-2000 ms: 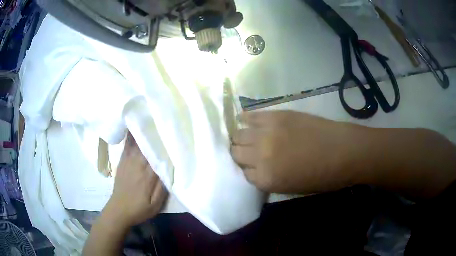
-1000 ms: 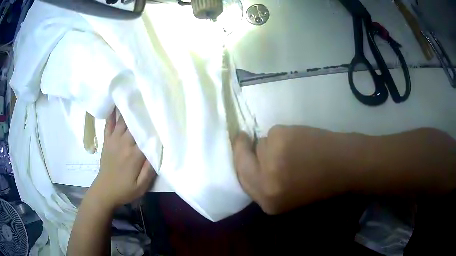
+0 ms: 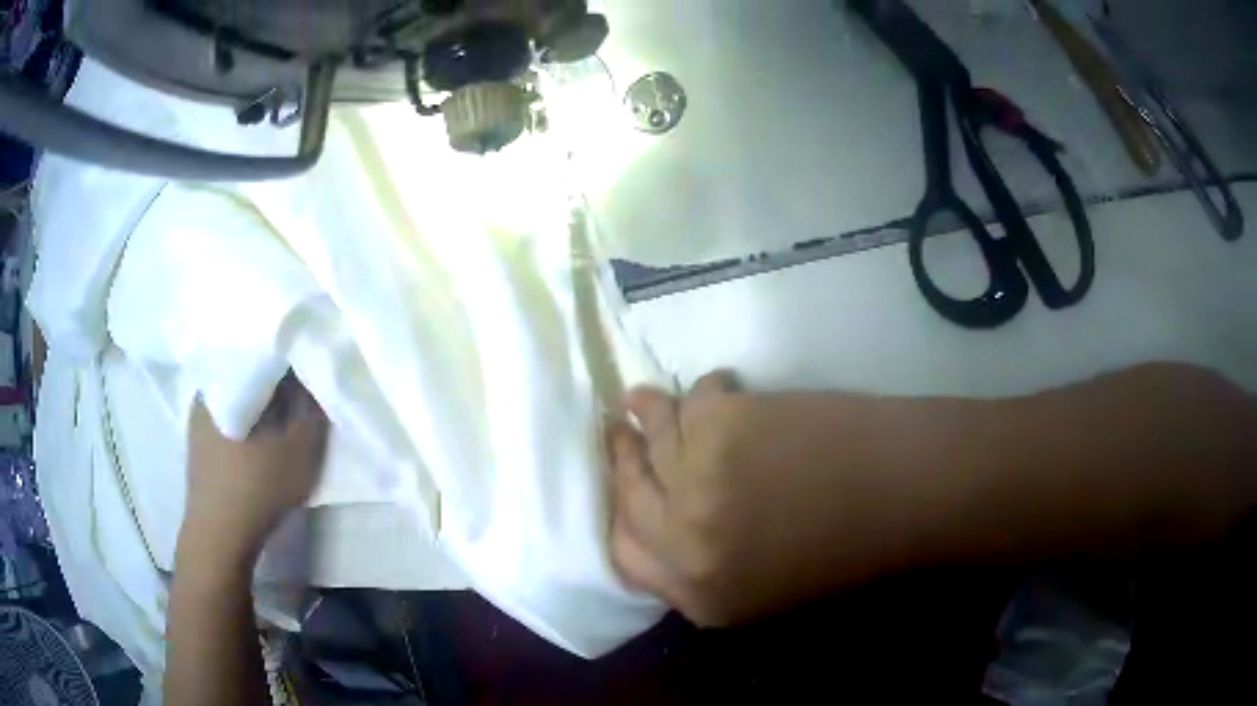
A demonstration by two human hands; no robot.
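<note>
A large white garment runs from under the sewing machine head down to the table's front edge, where it hangs in a point. Its right border shows a yellowish seam edge. My right hand pinches this edge near the front, fingers curled on the cloth. My left hand is at the left, slightly blurred, its fingers partly hidden under a fold of the cloth; whether it grips is not clear. The ribbed knob hangs by the needle area, which is lost in the lamp glare.
Black shears lie on the table at the right. A thin brown stick and a slim silver tool lie beyond them. A round metal disc lies right of the needle. A fan is at lower left.
My left hand has moved left, under the cloth fold. My right hand has moved slightly left and stays on the seam edge. The view shifted, showing more of the machine head than one second ago.
</note>
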